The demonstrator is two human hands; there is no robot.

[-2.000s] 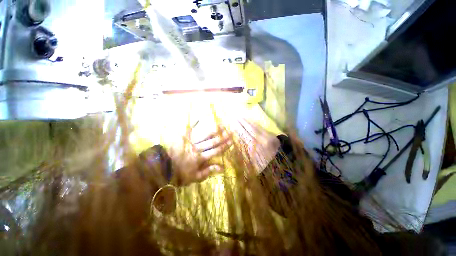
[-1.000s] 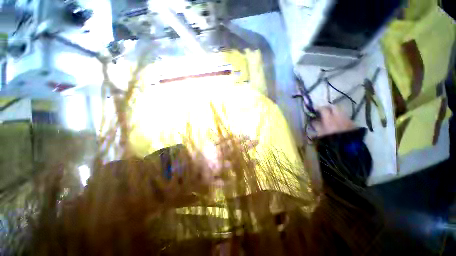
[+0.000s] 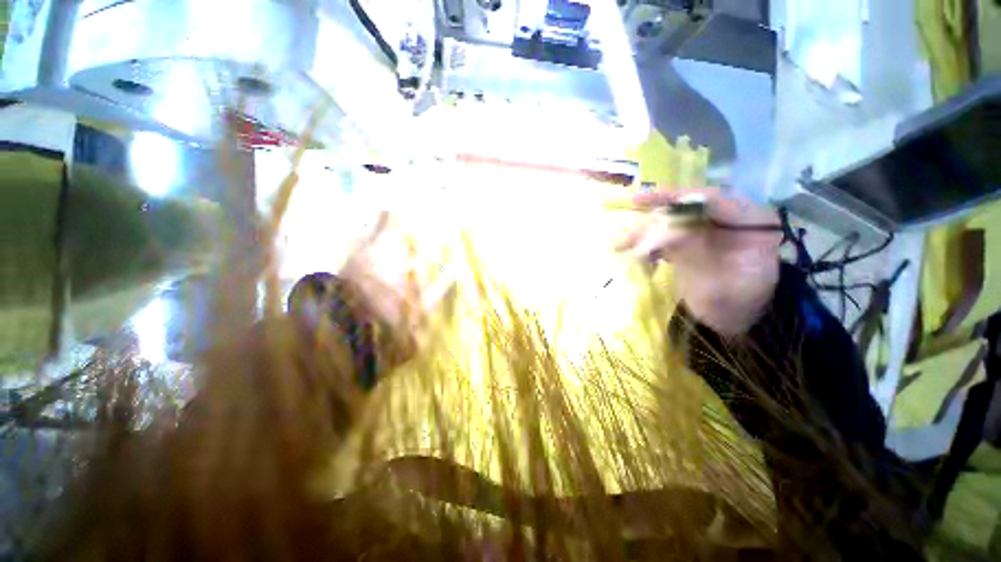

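A yellow fabric panel (image 3: 648, 384) lies under the machine and drapes towards me, washed out by glare. A thin reddish-brown strip (image 3: 538, 166) lies across its far edge. My right hand (image 3: 724, 269) is over the panel's right side, below the strip's right end. It holds a small dark tool (image 3: 688, 212), perhaps thread snips, with its tip pointing left. My left hand (image 3: 395, 274) is at the panel's left side, blurred by glare and hair; its fingers and hold are unclear.
The white machine head (image 3: 187, 49) is at upper left. A control screen (image 3: 933, 165) is at right. Black cord (image 3: 851, 261) lies on the side table and runs to the tool. Yellow pieces (image 3: 933, 384) are at far right. Loose hair blocks the lower view.
My right hand reached to the side table, then came back left over the panel with the small tool. The view has shifted, so the panel and strip appear further right.
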